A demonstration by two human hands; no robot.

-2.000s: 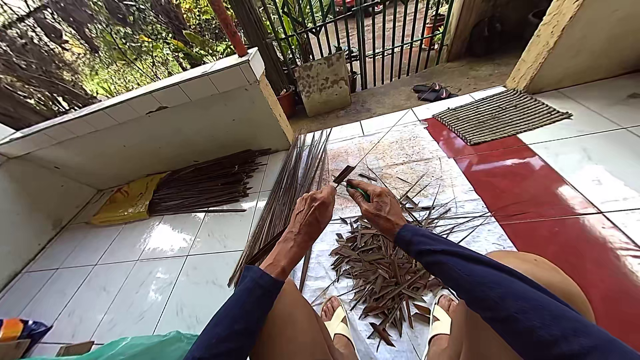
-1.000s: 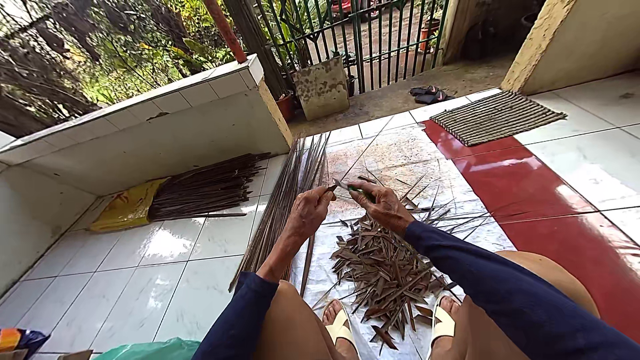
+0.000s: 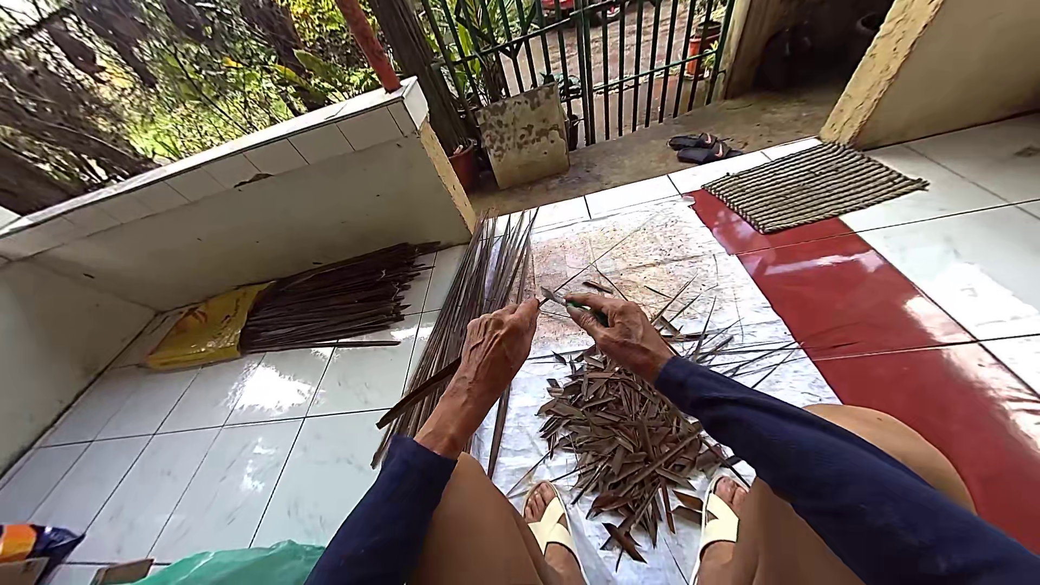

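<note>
My left hand [image 3: 497, 348] grips a dark brown dried leaf strip [image 3: 418, 393], whose long end sticks out behind the wrist to the lower left. Its tip shows just past my fingers. My right hand [image 3: 621, 329] holds a small knife [image 3: 555, 297] with a green handle, its blade touching or very close to the strip's tip. Below the hands, on a white sheet [image 3: 772, 325], lies a heap of short brown cut pieces [image 3: 626, 431]. Long thin strips [image 3: 467, 309] lie in a bundle left of the sheet's middle, partly behind my left forearm.
Another bundle of dark strips [image 3: 333, 301] lies by the low wall in a yellow sack [image 3: 203, 329]. A ribbed doormat [image 3: 812, 187] and a pair of sandals [image 3: 703, 149] are ahead, near a metal gate [image 3: 634, 73]. Green plastic [image 3: 236, 566] is at lower left.
A short dark piece at the knife two seconds ago is no longer between my hands. A small dark piece now shows just beyond the knife, above the sheet.
</note>
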